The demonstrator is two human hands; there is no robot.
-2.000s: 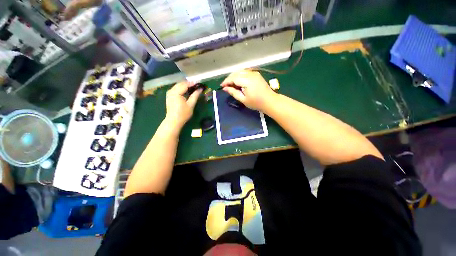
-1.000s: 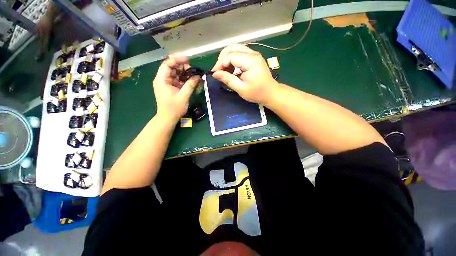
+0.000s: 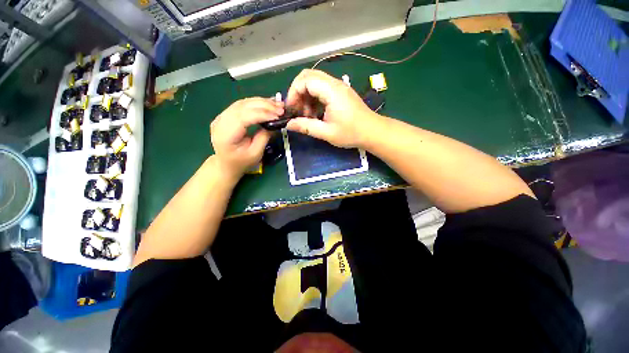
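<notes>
My left hand (image 3: 241, 132) holds a small black unit (image 3: 276, 124) above the left top corner of the white-bordered dark-blue pad (image 3: 324, 160). My right hand (image 3: 330, 109) is at the unit's right end, with fingers and thumb closed on it. Fingers hide much of the unit. Another black unit (image 3: 274, 148) lies on the mat left of the pad, partly hidden by my left hand, with a yellow-white piece (image 3: 256, 167) beside it. A further black unit (image 3: 374, 100) lies beyond my right wrist, next to a yellow-white piece (image 3: 378, 82).
A white tray (image 3: 63, 200) with black units in two columns stands at left. The tester (image 3: 207, 15) is on its pale stand (image 3: 310, 38) at the back. A thin brownish cable (image 3: 407, 62) curves from it. A blue clipboard (image 3: 593, 55) is at right, a fan (image 3: 15, 187) far left.
Both hands have come together on the black unit and lowered slightly toward me. The view has shifted, so the tray and tester sit differently in the picture.
</notes>
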